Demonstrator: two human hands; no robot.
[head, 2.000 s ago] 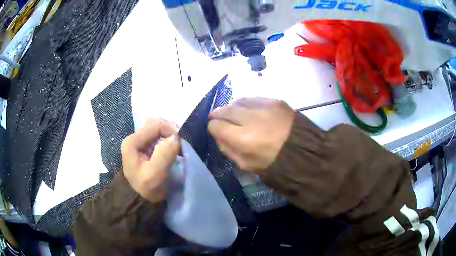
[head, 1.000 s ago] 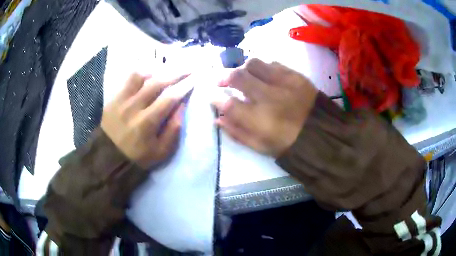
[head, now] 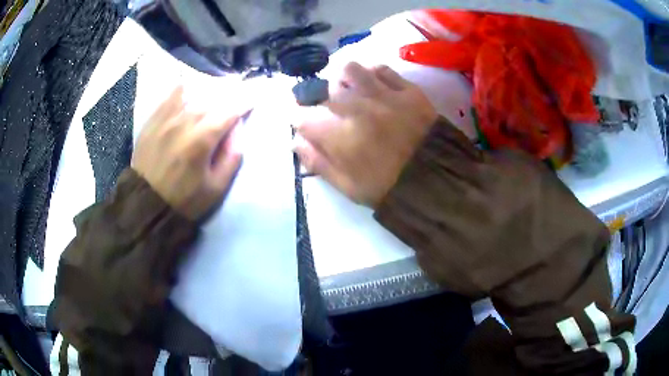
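A pale lining piece [head: 253, 242] lies over the table's front edge, its rounded end hanging down. A dark fabric strip [head: 309, 272] shows along its right side. My left hand [head: 183, 154] rests on the pale cloth with fingers spread, pressing it flat. My right hand [head: 367, 132] is at the cloth's right edge just below the presser foot area [head: 297, 70]; its fingertips are bent at the edge, and glare hides whether they pinch it. The needle is lost in lamp glare.
A crumpled red bag [head: 524, 81] lies at right, partly over scissors. A grey-green wad [head: 589, 150] and metal hardware [head: 618, 114] sit beside it. A dark cut piece [head: 106, 128] and a black fabric pile [head: 44, 110] lie at left. A ruler strip [head: 381, 286] runs along the front edge.
The pale and dark cloth, earlier held up in both hands, now lies flat under the machine head. My left hand has opened out on it. The view has shifted.
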